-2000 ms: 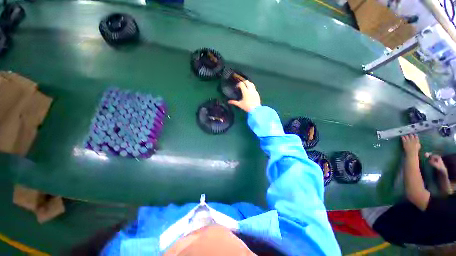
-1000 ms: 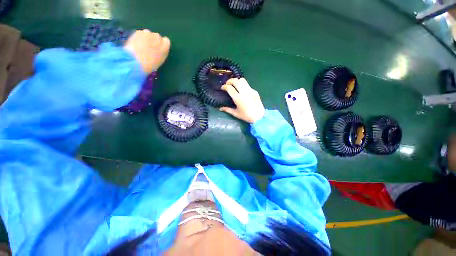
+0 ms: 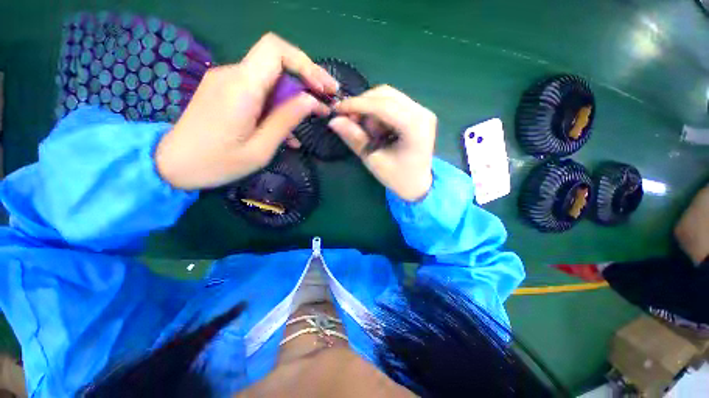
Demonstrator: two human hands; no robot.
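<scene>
My left hand (image 3: 233,116) holds a purple battery cell (image 3: 286,92) between thumb and fingers. My right hand (image 3: 389,132) is close to its right, fingertips pinched together at the cell's end; whatever small piece they pinch is too fine to tell. Both hands are above a black finned housing (image 3: 350,76), which they partly cover. A second finned housing (image 3: 274,190) lies just below my left hand, open side up, with an orange-brown strip inside. A batch of cells (image 3: 128,66) stands upright at the left, with round grey-blue ends and purple sides.
A white phone (image 3: 487,161) lies right of my right hand. Farther right are three finned housings, one at the back (image 3: 556,116), one in front (image 3: 556,194) and a smaller-looking one (image 3: 618,193). Another person's arm (image 3: 694,225) shows at the right edge. A cardboard box (image 3: 653,346) is at bottom right.
My left hand has come from the batch to the middle with a purple cell. My right hand has left the housing's inside and meets it. The front housing now shows its orange-brown strip.
</scene>
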